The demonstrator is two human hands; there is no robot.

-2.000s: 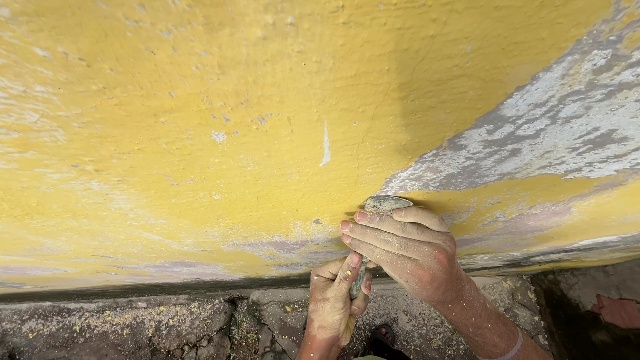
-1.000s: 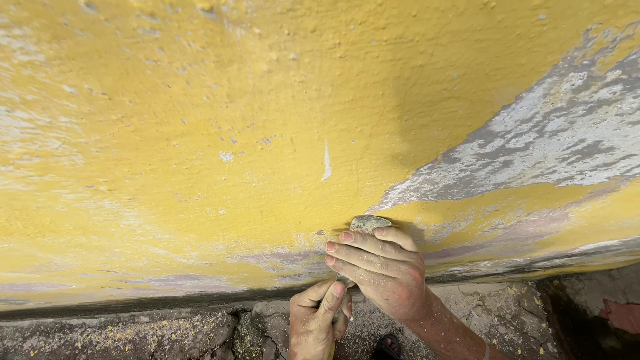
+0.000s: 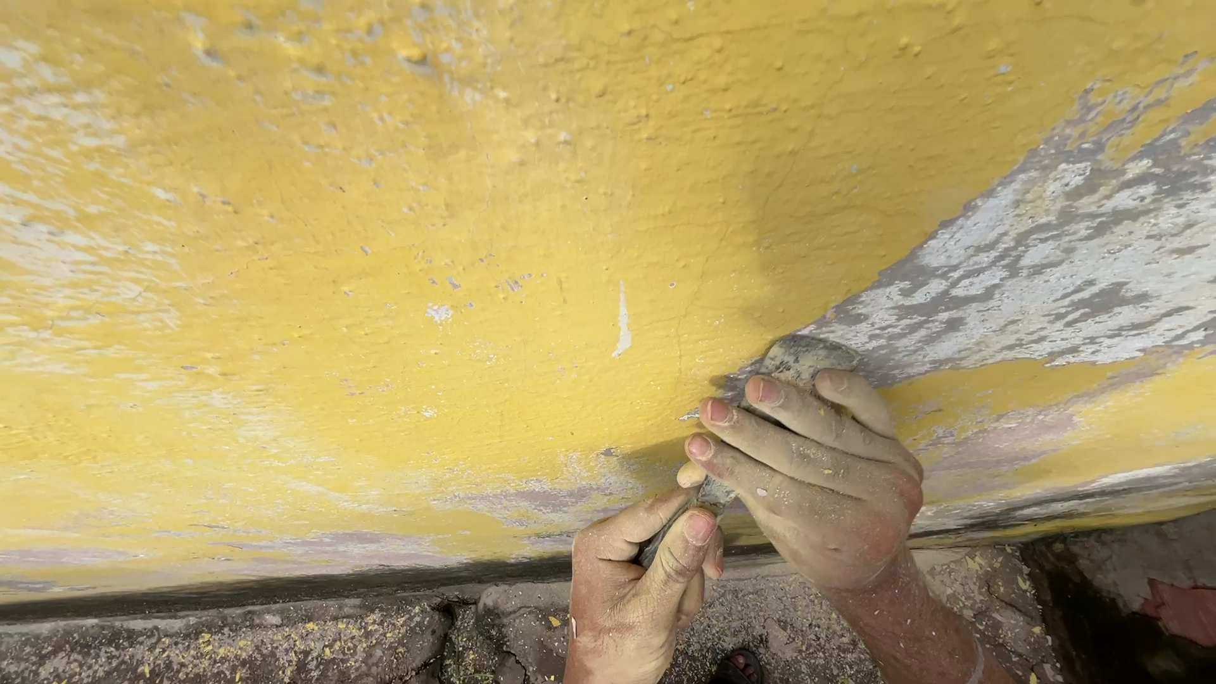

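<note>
A dusty metal scraper (image 3: 806, 355) rests with its broad blade against the yellow painted wall (image 3: 532, 228), at the lower left tip of a bare grey and white patch (image 3: 1064, 275). My left hand (image 3: 646, 579) is closed around the scraper's handle end, below the blade. Spread flat over the shaft and the lower blade, the fingers of my right hand (image 3: 826, 475) press the tool to the wall. Pale dust covers both hands. Much of the handle is hidden by my fingers.
Along the wall's foot runs a cracked stone or concrete ledge (image 3: 332, 632), strewn with yellow paint flakes. A foot in a dark sandal (image 3: 739, 667) shows at the bottom edge. A reddish piece (image 3: 1181, 608) lies in the lower right corner.
The blade has moved up and to the right on the wall since one second ago, with both hands on the tool. Grey now shows at the tip of the bare patch beside the blade.
</note>
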